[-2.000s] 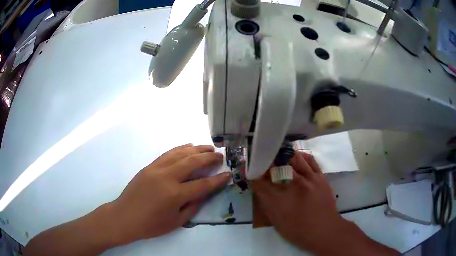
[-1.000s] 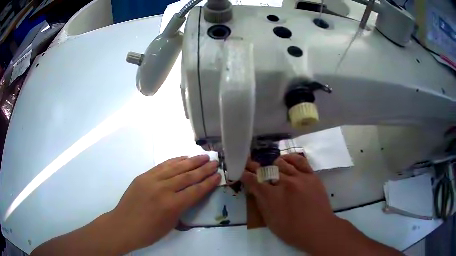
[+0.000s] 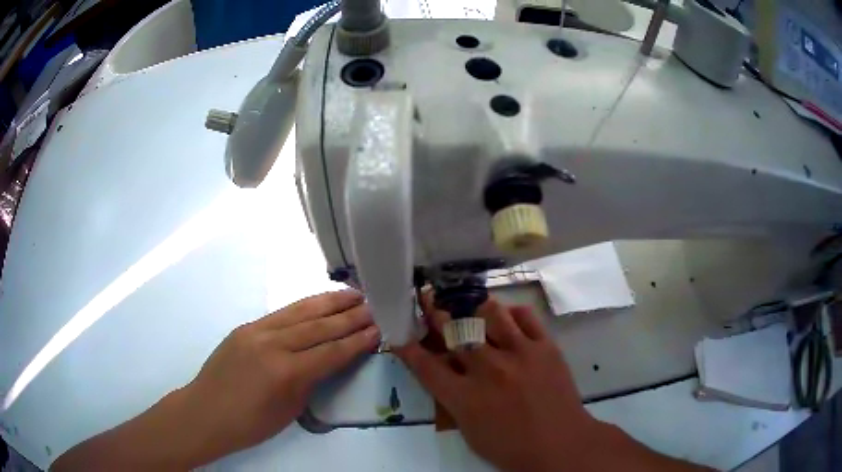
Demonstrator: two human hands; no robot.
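Observation:
The white garment panel (image 3: 588,279) shows on the bed to the right of the machine head, with dark paired stitch lines at its left part. The cream-white sewing machine head (image 3: 380,184) hides most of the needle area. My left hand (image 3: 286,355) lies flat, palm down, with its fingertips at the left of the presser area; what lies under them is hardly visible. My right hand (image 3: 499,378) lies palm down behind the lower tension knob (image 3: 464,332), fingers pressing on the cloth near the needle area. A brown strip (image 3: 445,419) shows beside its wrist.
The grey-white lamp (image 3: 261,129) hangs left of the head. A white paper or cloth pad (image 3: 746,366) and dark-handled scissors (image 3: 812,367) lie at the table's right end. The upper tension knob (image 3: 519,226) sticks out from the head. The glossy white table (image 3: 138,184) extends left.
The camera view has shifted, so the machine now appears further left. The white panel's right part has turned slightly. Both hands stay by the needle area, the right one now nearer the left fingertips.

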